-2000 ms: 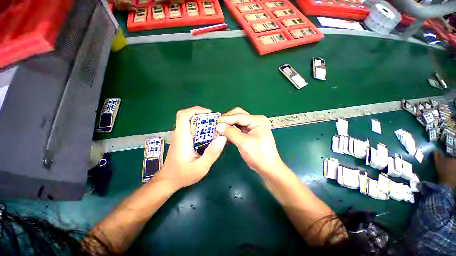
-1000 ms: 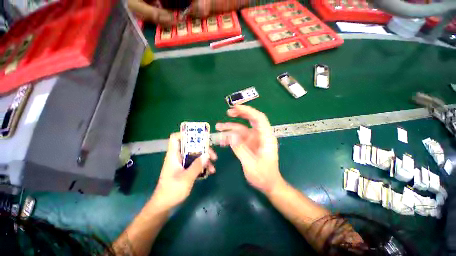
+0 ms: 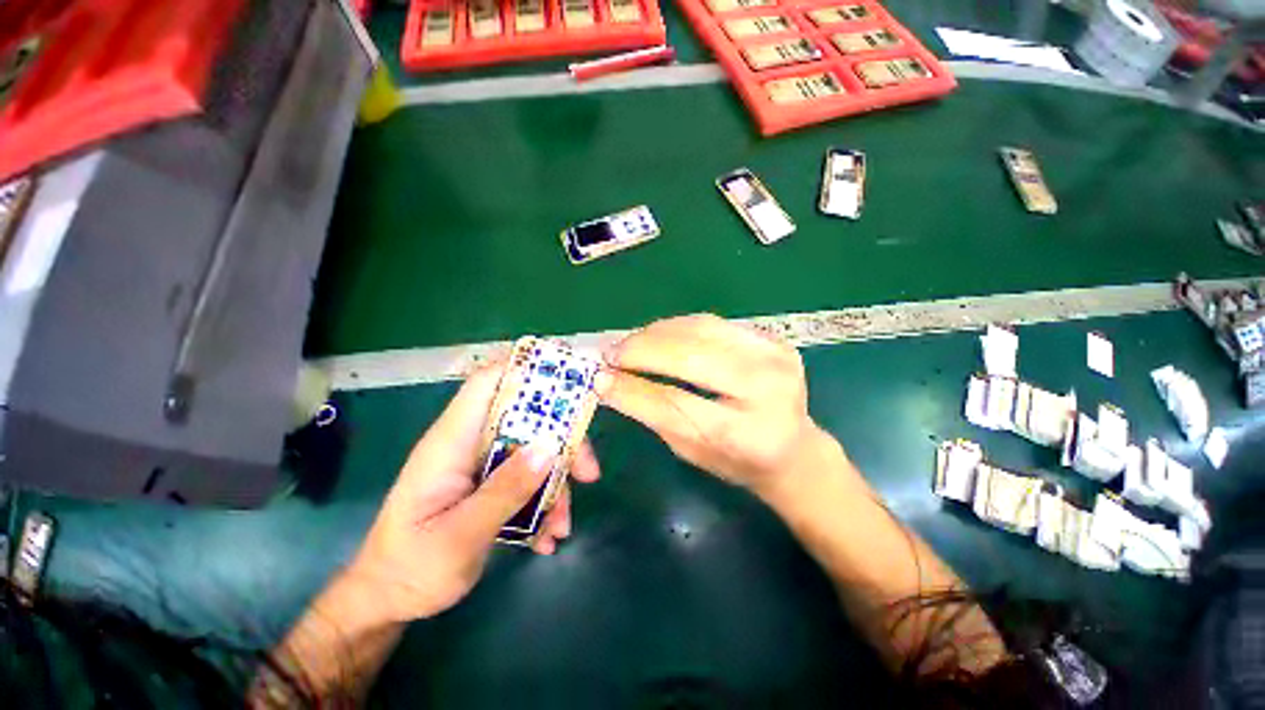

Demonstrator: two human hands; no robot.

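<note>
A phone assembly with a white keypad board, blue round spots and a dark screen is held tilted in front of me, keypad end up. My left hand is closed around its screen end, thumb on its face. My right hand has thumb and index finger pinched at the upper right edge of the keypad end. Whether a small part is between these fingertips cannot be told.
Phone assemblies lie on the green belt, one face up with keypad. A metal rail crosses in front. White parts stand in rows at right. A grey machine is at left, red trays beyond the belt.
My right hand has come from apart and open to the phone's keypad edge. The phones on the belt have shifted left in view, and another shows at right. The hands beyond the belt are gone.
</note>
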